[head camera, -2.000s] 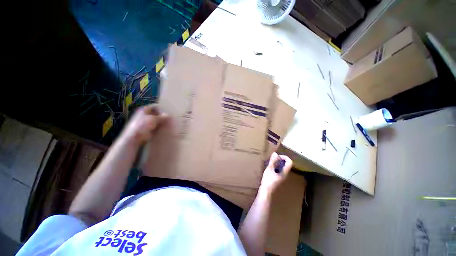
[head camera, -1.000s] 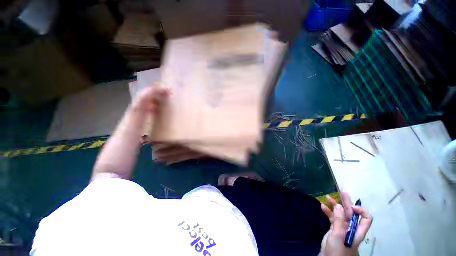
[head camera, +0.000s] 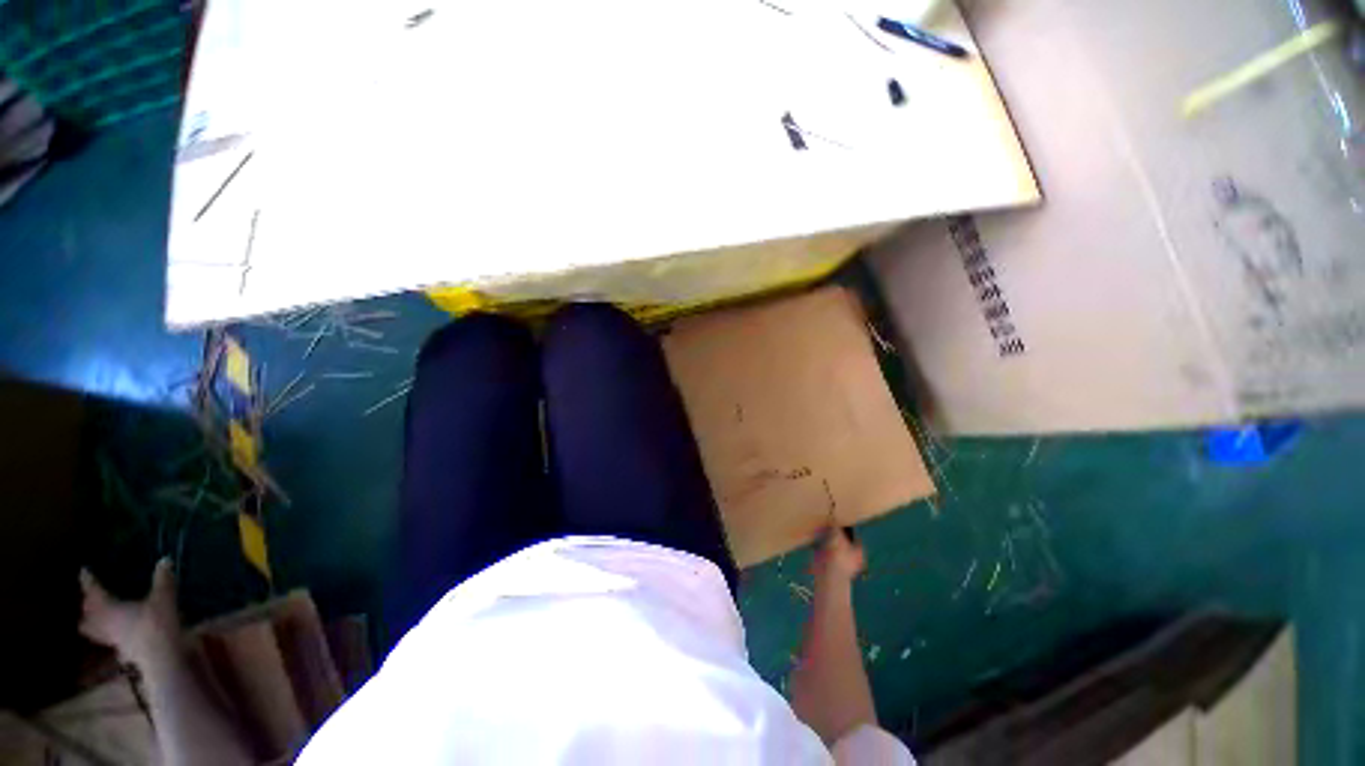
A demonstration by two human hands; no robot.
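Observation:
A brown flat carton (head camera: 808, 419) lies low beside my right leg, below the table's front edge, with faint dark marks on it. My right hand (head camera: 840, 557) is at its near edge, small and blurred. A short dark end, which looks like the marker pen (head camera: 849, 533), shows at its fingers. I cannot tell whether the fingers also grip the carton. My left hand (head camera: 132, 611) is at the lower left with its fingers apart, holding nothing, beside upright brown cartons (head camera: 247, 666).
The white table (head camera: 599, 135) spans the top, with a marker (head camera: 921, 36), small black pieces and thin strips on it. A large printed carton (head camera: 1123, 255) stands at the right. More flat cardboard (head camera: 1115, 718) lies at the lower right. Strips litter the green floor.
The view has swung back to the table. The cartons my left hand held are out of it, and that hand is now empty at the lower left. My right hand has moved down to the low carton.

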